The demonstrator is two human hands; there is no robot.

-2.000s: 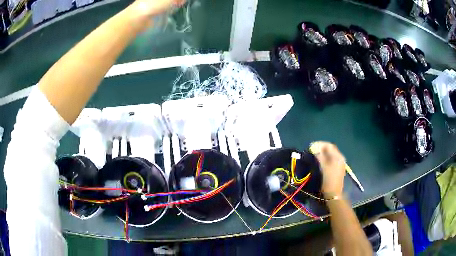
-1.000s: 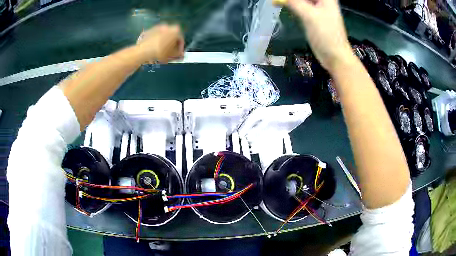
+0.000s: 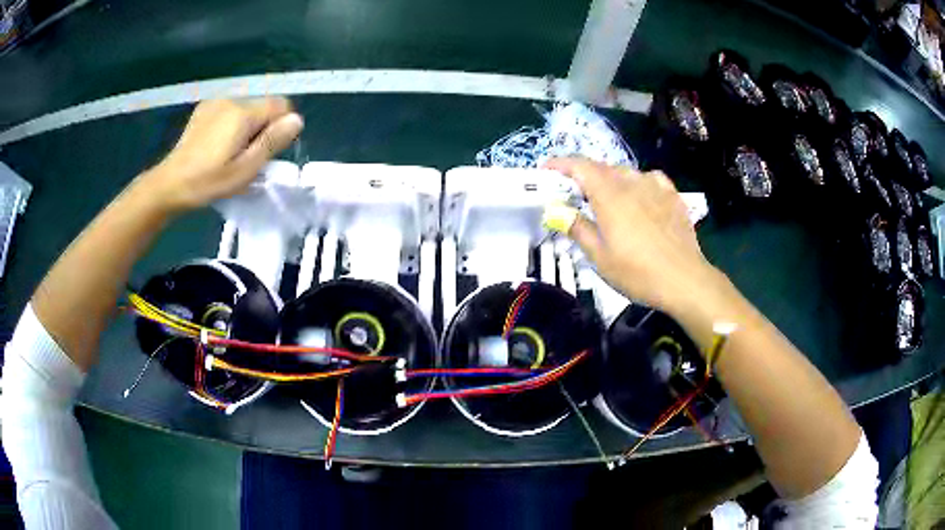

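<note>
Several white camera bodies (image 3: 373, 197) stand in a row on the green bench mat, their round black cups (image 3: 399, 388) facing up. Coloured wire harnesses (image 3: 466, 371) lie across the cups. My left hand (image 3: 233, 150) is above the bracket of the leftmost body, its fingers curled closed; anything thin in it cannot be made out. My right hand (image 3: 637, 223) is over the brackets at the right, thumb and fingers bent, with a yellow finger cot (image 3: 560, 217) on it. Whether it holds something is unclear. Its forearm partly covers the rightmost body.
A tangled pile of thin clear-white loops (image 3: 585, 135) lies behind the brackets. Rows of black camera modules (image 3: 751, 171) stand at the right. A white strip (image 3: 414, 83) crosses the mat behind. A light-coloured container (image 3: 10, 212) is at the left edge.
My right hand has come down from the top of the view to the brackets. My left hand has moved left, its fingers still closed. The view has shifted, showing more bench at the left.
</note>
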